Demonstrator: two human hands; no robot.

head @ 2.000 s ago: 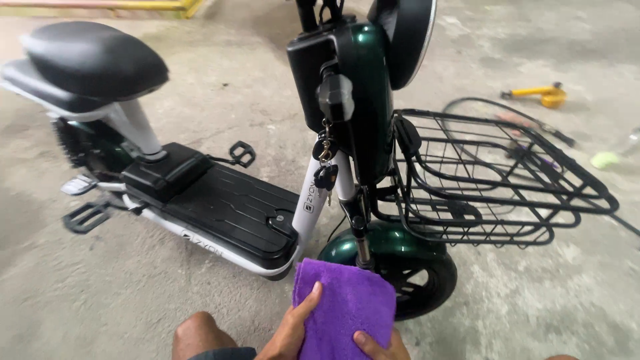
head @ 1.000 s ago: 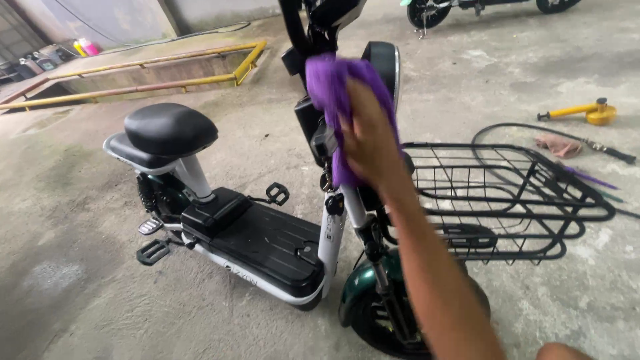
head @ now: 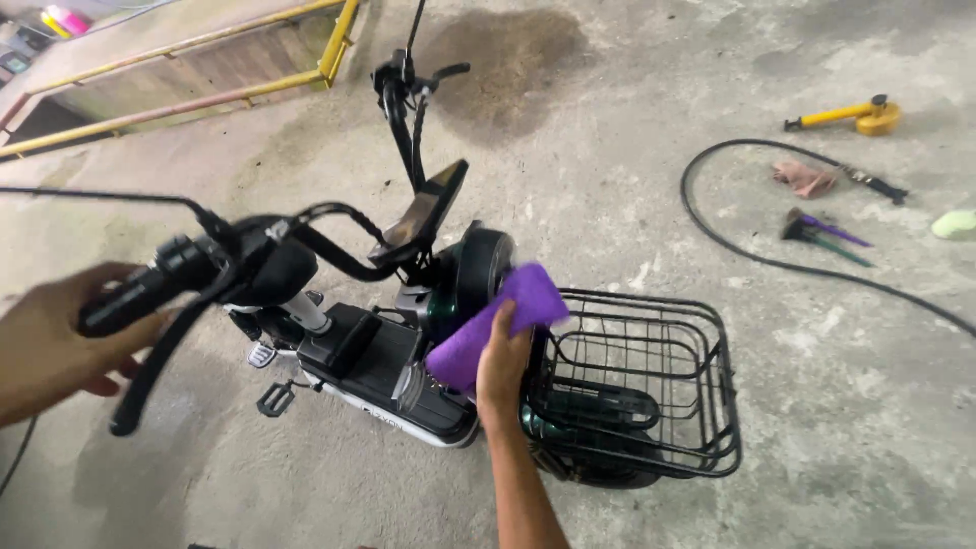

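My left hand [head: 69,335] is around the black handlebar grip [head: 126,301] at the left, behind the brake lever [head: 164,358]. A folded purple microfiber cloth [head: 465,343] is in my right hand [head: 507,358], beside the round headlight [head: 488,267] and dark green front panel of an electric scooter. Just right of the cloth is the black wire front basket [head: 720,381]. The black footboard [head: 419,374] and a pedal [head: 276,399] show lower down. My right hand and the cloth hide part of the scooter's front.
On the concrete floor at the right lie a yellow hand sprayer [head: 846,116], a black hose [head: 690,191], a pink rag [head: 804,179], brushes with purple and green handles [head: 835,232] and a pale green item [head: 955,226]. A yellow rail [head: 282,82] edges a recess at the upper left.
My left hand, on the cloth two seconds ago, is now at the handlebar grip. My right hand has brought the cloth lower on the scooter's front. The view has shifted a lot.
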